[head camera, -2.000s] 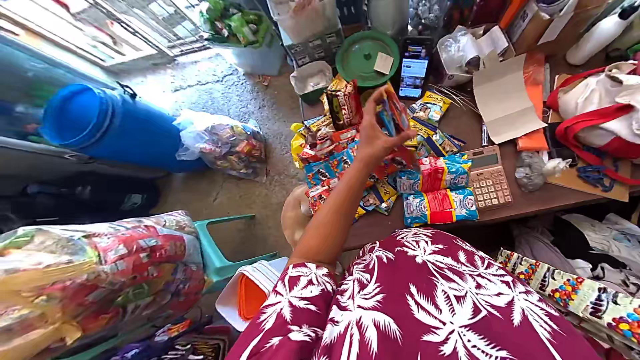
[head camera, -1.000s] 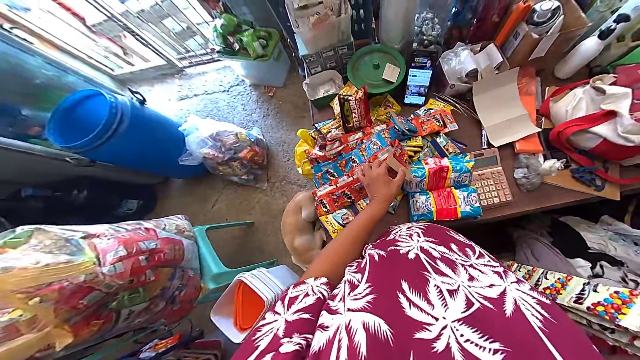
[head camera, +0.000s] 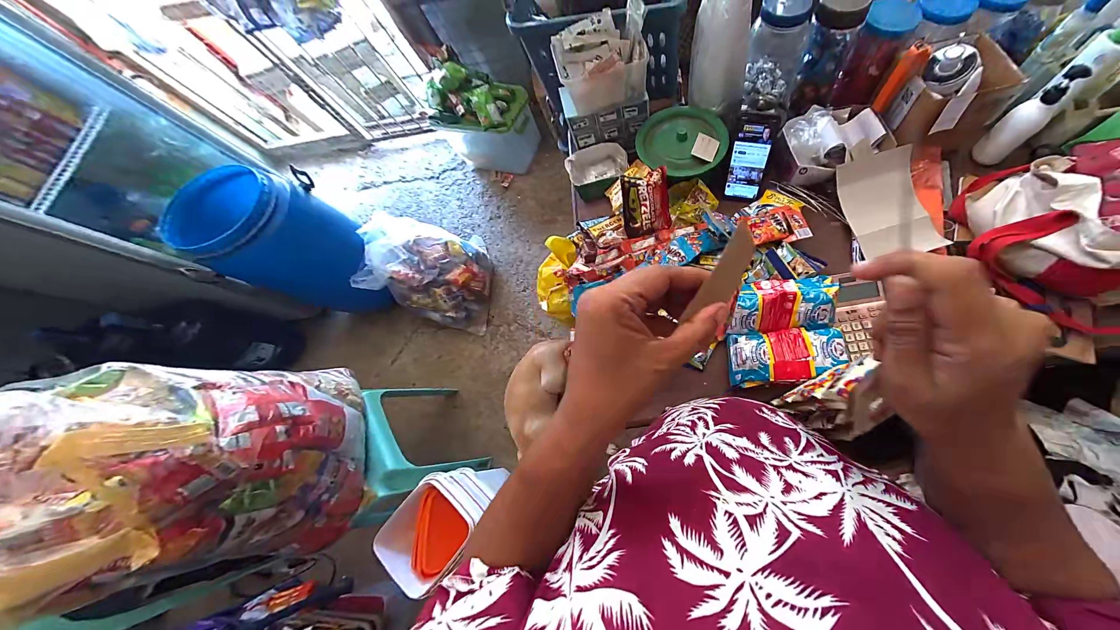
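My left hand (head camera: 634, 341) pinches a flat brown strip (head camera: 724, 267), perhaps cardboard, between thumb and fingers. To its right, my right hand (head camera: 949, 341) is raised with fingers curled; a blurred thin upright shape (head camera: 906, 188) shows above it, and I cannot tell what it holds. Two blue-and-red bundles of packets (head camera: 787, 357) lie on the table between the hands. Behind my left hand is a pile of snack packets (head camera: 687, 247) with a dark red pretzel pack (head camera: 645, 203). Crumpled colourful packets (head camera: 827, 389) show beside my right wrist.
A calculator (head camera: 857, 319), phone (head camera: 748, 162), green lid (head camera: 682, 142) and cloth bag (head camera: 1032, 232) are on the table. Left are a blue barrel (head camera: 280, 236), a clear bag of wrappers (head camera: 442, 271) and a large filled bag (head camera: 192, 464) over a green stool (head camera: 394, 455). A tan dog (head camera: 531, 394) is near the table.
One hand was over the packet pile; now both hands are raised in front of the table, the left with a brown strip. The candy strip at lower right has shifted toward the table edge.
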